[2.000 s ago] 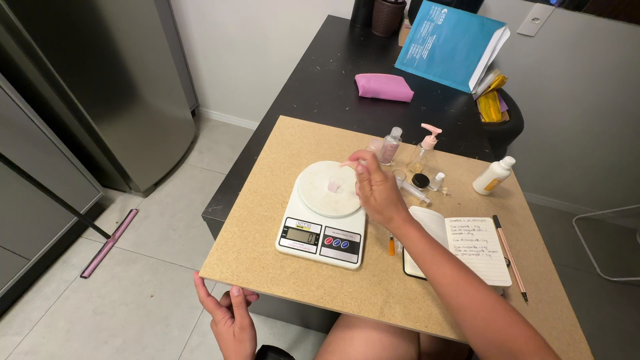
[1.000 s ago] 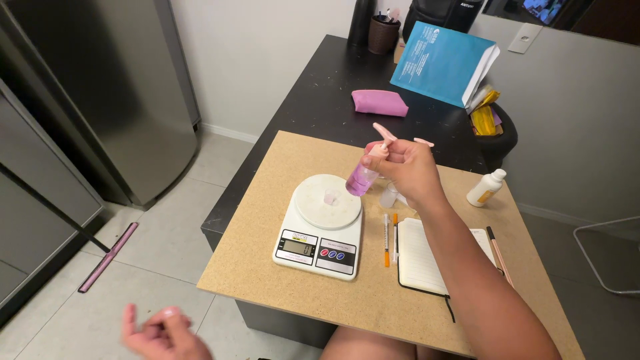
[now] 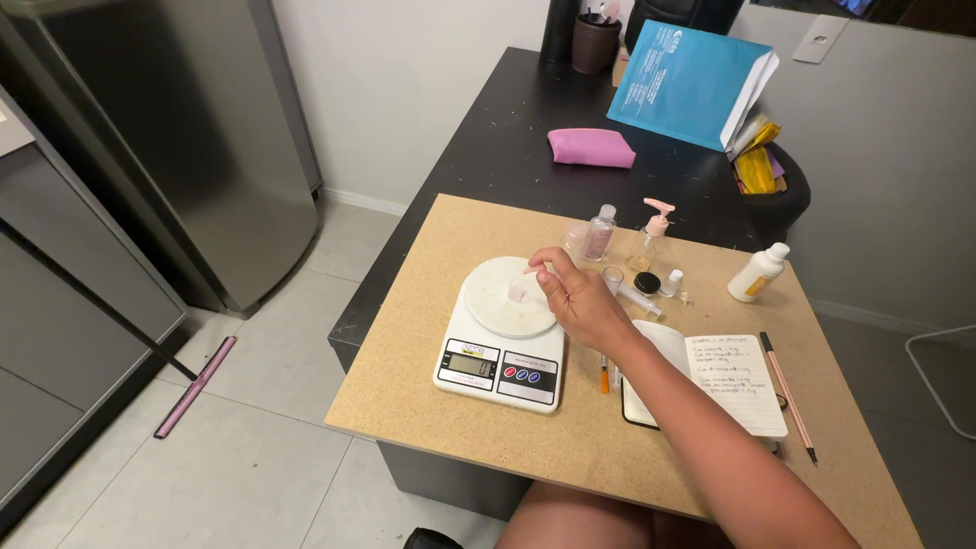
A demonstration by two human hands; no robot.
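Observation:
My right hand hovers at the right side of the round plate of a white digital kitchen scale, its fingers curled; whether something small is between them cannot be told. Near the fingertips, a tiny translucent cup sits on that plate. Behind the hand stand a clear bottle with a pale pink cap, a clear flip-top bottle and a pink-topped pump bottle. To its right are a black-lidded jar, a clear plastic syringe and a small white-capped bottle. My left hand is out of view.
An open notebook with handwriting, a pen and an orange-tipped thin syringe lie on the wooden board. A white bottle stands at right. Behind are a pink pouch and a blue envelope.
My right hand held a small bottle with pink contents one second ago; it has let that go and is now over the scale plate. My left hand has left the view.

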